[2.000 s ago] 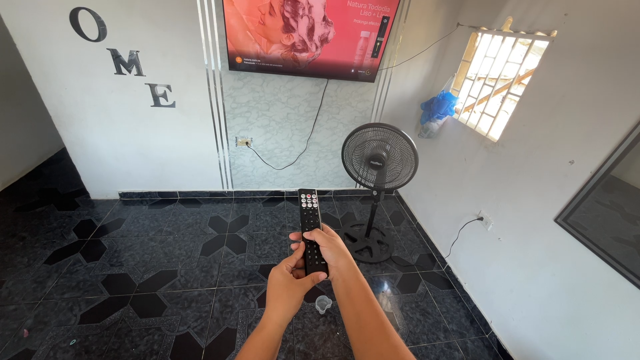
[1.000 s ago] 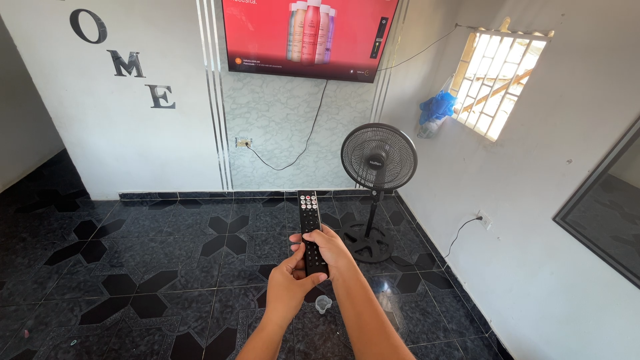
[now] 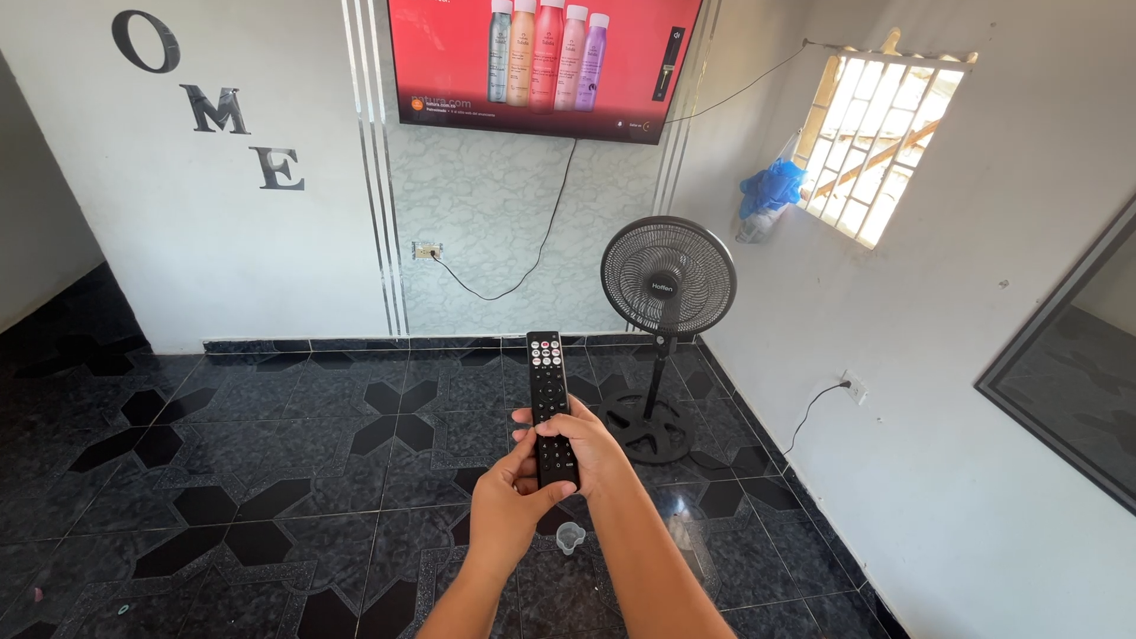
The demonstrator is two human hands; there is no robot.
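Both hands hold a black remote control (image 3: 551, 399) upright in front of me, its top end toward the television (image 3: 532, 67) on the wall. My left hand (image 3: 508, 501) grips the lower left side, its thumb across the bottom end. My right hand (image 3: 587, 444) wraps the right side, with the thumb lying over the middle keys. Some fingertips behind the remote show only in part. On the television are several coloured bottles against red, with a vertical volume bar at the right of the screen.
A black pedestal fan (image 3: 667, 280) stands by the corner. Beneath my hands, a small clear plastic container (image 3: 570, 537) lies on the dark tiled floor. A blue plastic bag (image 3: 770, 188) hangs beside the barred window (image 3: 879, 142). A cord runs from the television to a wall outlet (image 3: 427, 251).
The television picture has changed from a face with wavy hair beside a bottle to several bottles on red. My hands and the remote show no plain move.
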